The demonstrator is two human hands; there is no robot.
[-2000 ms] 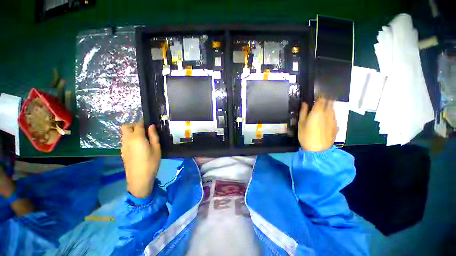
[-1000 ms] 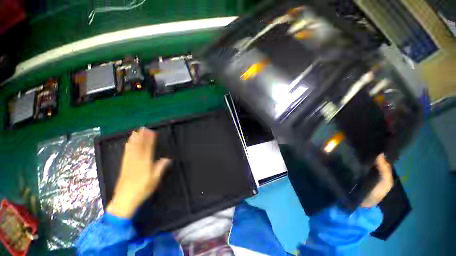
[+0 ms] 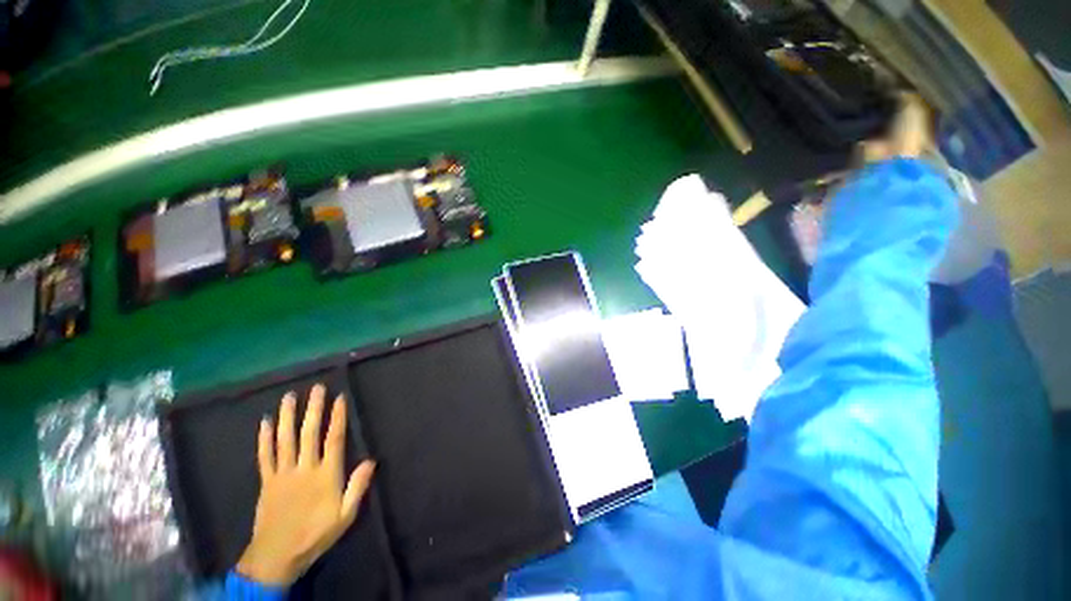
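My left hand (image 3: pixel 303 491) lies flat with its fingers apart in the left slot of an empty black two-slot tray (image 3: pixel 452 440). My right hand (image 3: pixel 904 132) is stretched out to the upper right, small and blurred, at the edge of a dark tray (image 3: pixel 810 76) that bears units with an orange tab. I cannot tell whether its fingers grip that tray. A strip of black adhesive sheets (image 3: pixel 572 340) with a white lower part lies along the right side of the empty tray.
Open units with silver panels (image 3: pixel 382 215) lie on the green mat at the back left. A large white paper stack (image 3: pixel 716 288) and small liner squares (image 3: pixel 646 356) lie right of the strip. A clear plastic bag (image 3: pixel 112 470) is at the left, a blurred red bin (image 3: pixel 24 578) below it.
The loaded tray has moved from in front of me to the far upper right with my right hand. My left hand stays on the empty tray. The view has shifted.
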